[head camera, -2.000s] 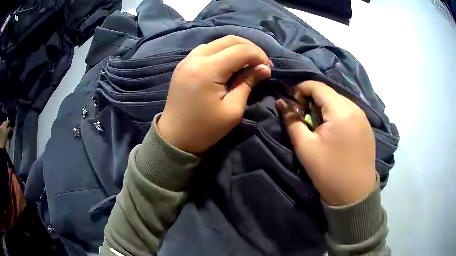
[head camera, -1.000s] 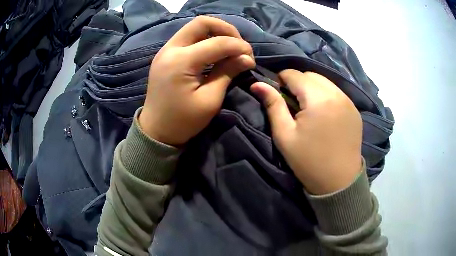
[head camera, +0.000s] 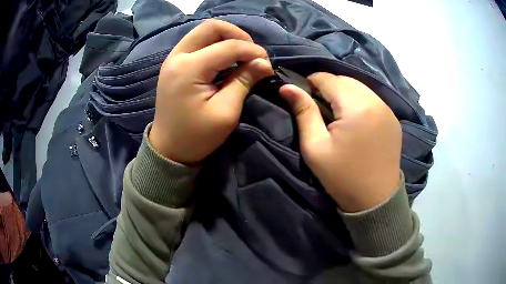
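Observation:
A dark grey jacket (head camera: 272, 194) lies on a layered pile in front of me. My left hand (head camera: 208, 91) pinches a dark garment edge (head camera: 266, 87) between thumb and forefinger. My right hand (head camera: 352, 141) is closed around thread snips (head camera: 323, 105), mostly hidden in the fist; a dull green-yellow bit shows between thumb and fingers. The blades point toward my left fingertips, and their tips are hard to make out. Any thread there is too small to see.
Stacked folded grey layers (head camera: 125, 91) and small silvery ornaments (head camera: 93, 141) are at the left. Shiny lining (head camera: 310, 28) is behind. A black garment pile (head camera: 33, 61) lies at the far left. The white table (head camera: 466, 138) shows at the right. Something reddish-brown (head camera: 12, 227) is at the lower left.
Both hands have shifted left and slightly up in the picture, along with the view of the pile. The right hand has come closer to the left fingertips, and the snips now point toward them.

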